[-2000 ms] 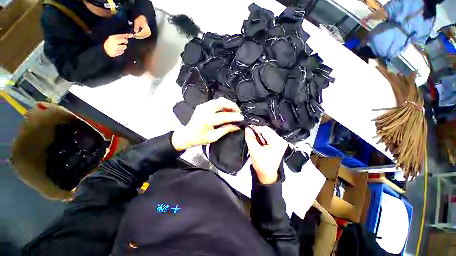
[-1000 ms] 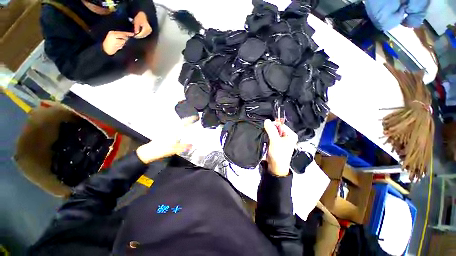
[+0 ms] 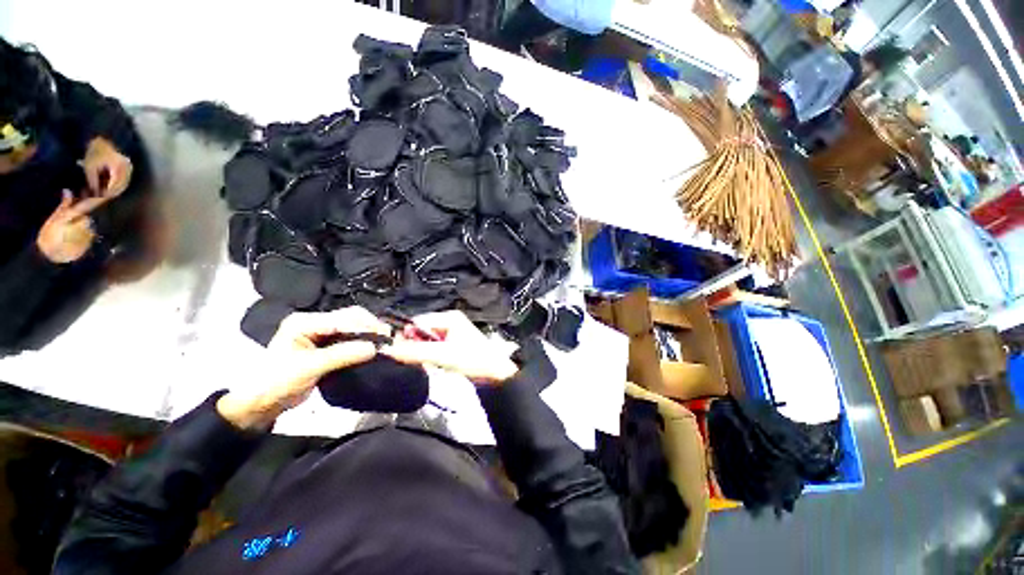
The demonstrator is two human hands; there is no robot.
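A black fabric pouch (image 3: 374,384) is held close to my chest at the table's near edge. My left hand (image 3: 301,357) pinches its upper rim with thumb and fingers. My right hand (image 3: 455,348) is at the same rim, its fingertips close to the left ones. A small reddish glint shows in the right fingers, probably thread snips; whether their blades are open cannot be told. The big pile of black pouches (image 3: 444,180) with pale edge lines lies just beyond my hands. The lower part of the held pouch is in shadow.
A coworker's hands (image 3: 84,202) work at the left. A dark tuft (image 3: 216,121) lies beside the pile on the white table (image 3: 185,388). A bundle of brown strips (image 3: 741,185), an open carton (image 3: 693,380) and a blue crate (image 3: 848,449) are at the right.
The view has turned right, so the pile sits further left. My left hand, apart from the pouch one second ago, is back on a pouch beside my right hand.
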